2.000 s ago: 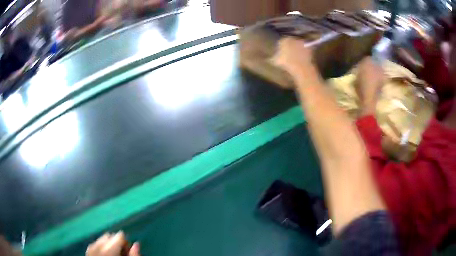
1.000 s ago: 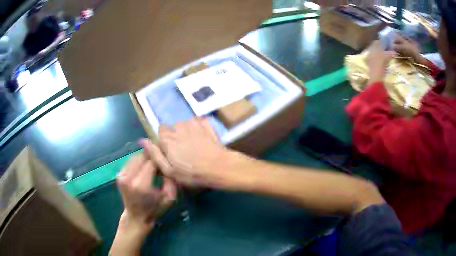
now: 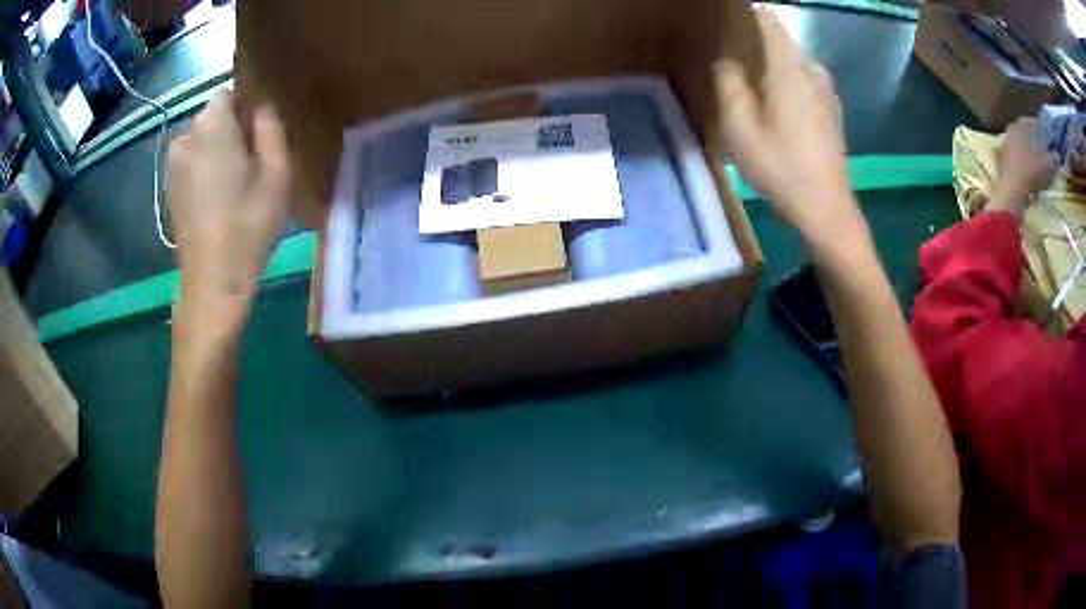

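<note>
An open brown carton (image 3: 536, 345) lies on the green bench in front of me, its front wall facing me. A white foam tray (image 3: 417, 319) lines it, with bluish-grey blocks at both sides. A white leaflet (image 3: 519, 176) with a picture of two dark units and a QR code lies on top, over a small brown accessory box (image 3: 522, 252). The raised lid (image 3: 476, 42) leans over the carton's rear. My left hand (image 3: 229, 179) is at its left edge and my right hand (image 3: 780, 125) at its right edge, both gripping it, slightly blurred.
Another brown carton (image 3: 30, 405) stands at the left edge. A black smartphone (image 3: 810, 312) lies right of the open carton. A person in a red sleeve (image 3: 988, 345) handles a yellowish crinkled bag (image 3: 1054, 244). A further carton (image 3: 971, 66) is on the belt; a white cable (image 3: 158, 155) hangs at left.
The carton now faces me squarely. My hands have moved from its front edge up to both sides of the lid, which has tilted forward over the rear of the box.
</note>
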